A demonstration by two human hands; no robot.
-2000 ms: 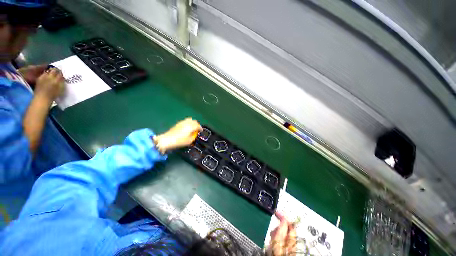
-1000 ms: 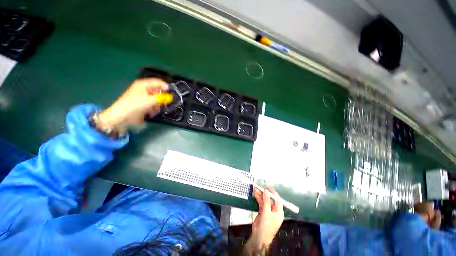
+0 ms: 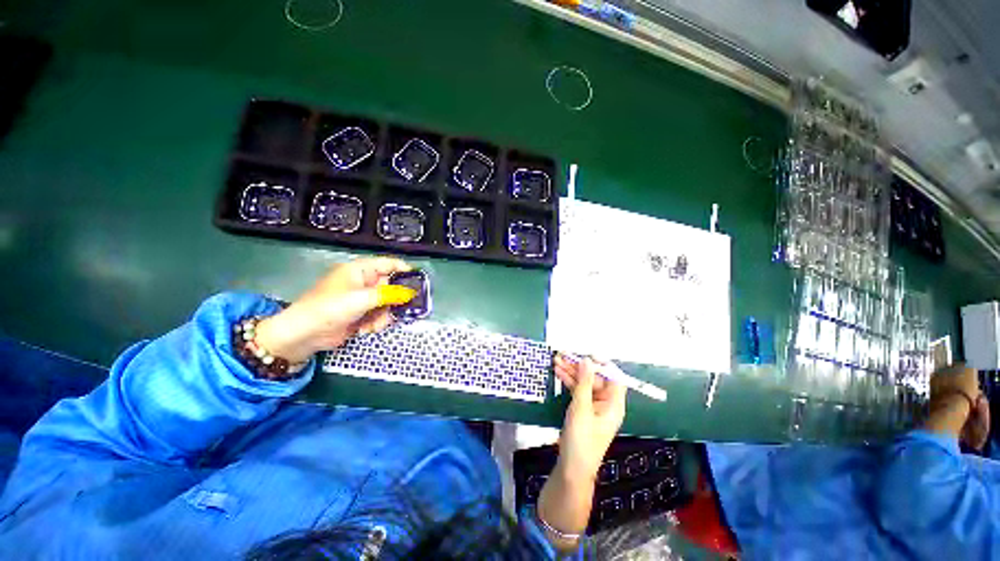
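Note:
My left hand, with a yellow finger cot, holds a black rounded-square housing with a pale rim, just above the upper left end of the adhesive sheet, which has rows of small dark dots. My right hand holds pale tweezers at the sheet's right end; what the tip holds is too small to tell. The black foam tray lies behind my left hand, with housings in its pockets except the back left one, which is empty.
A white parts sheet with small dark pieces lies right of the tray. A blue item and clear plastic trays are further right. Another filled black tray is beside my lap. Another person's hand is at the right edge.
My left hand has lifted the housing out of the tray's back left and brought it towards me beside the adhesive sheet. The view has turned down and right. My right hand stays at the sheet's right end.

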